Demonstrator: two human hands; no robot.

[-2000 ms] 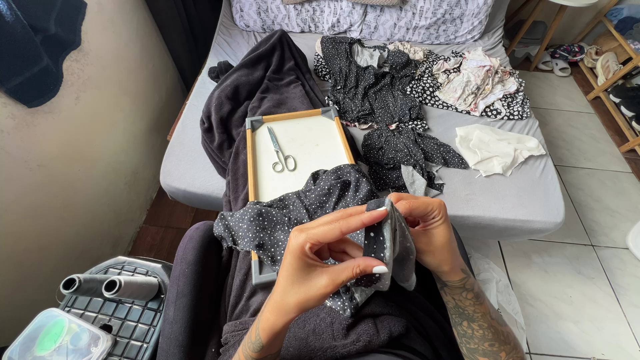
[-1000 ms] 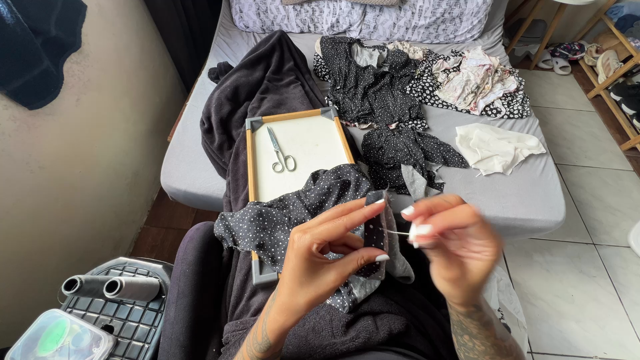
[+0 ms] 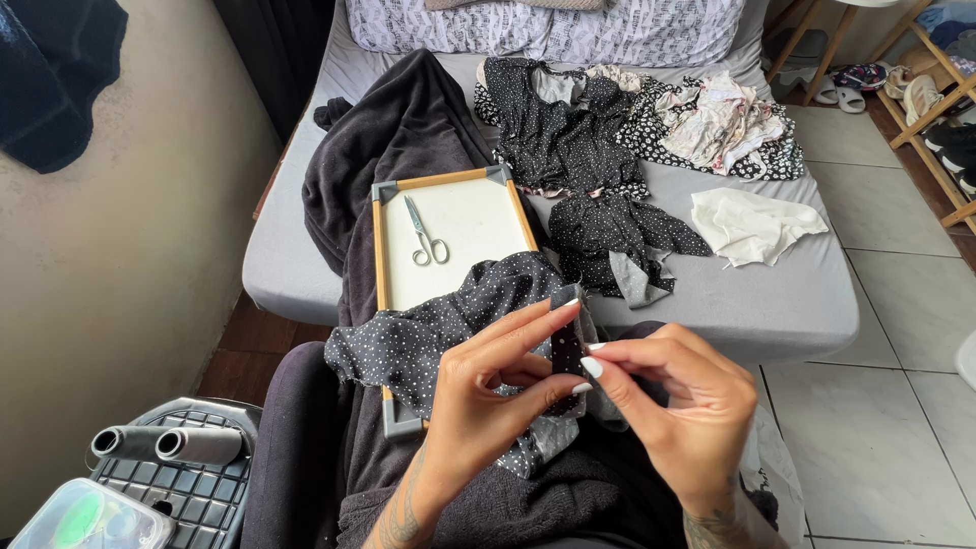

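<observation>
My left hand grips an edge of the black polka-dot fabric, stretching it between thumb and fingers. At that edge, my right hand has thumb and index finger pinched together; a needle is not clearly visible between them. The fabric drapes over the lower part of a wood-framed white board on my lap. Metal scissors lie on the board, beyond both hands.
Spools of thread and a clear plastic box rest on a black stool at lower left. A polka-dot garment, cut dotted pieces and white cloth lie on the bed.
My right hand was away from the fabric with a thin needle a second ago; its fingertips are now back at the fabric's edge. My left hand has kept its hold.
</observation>
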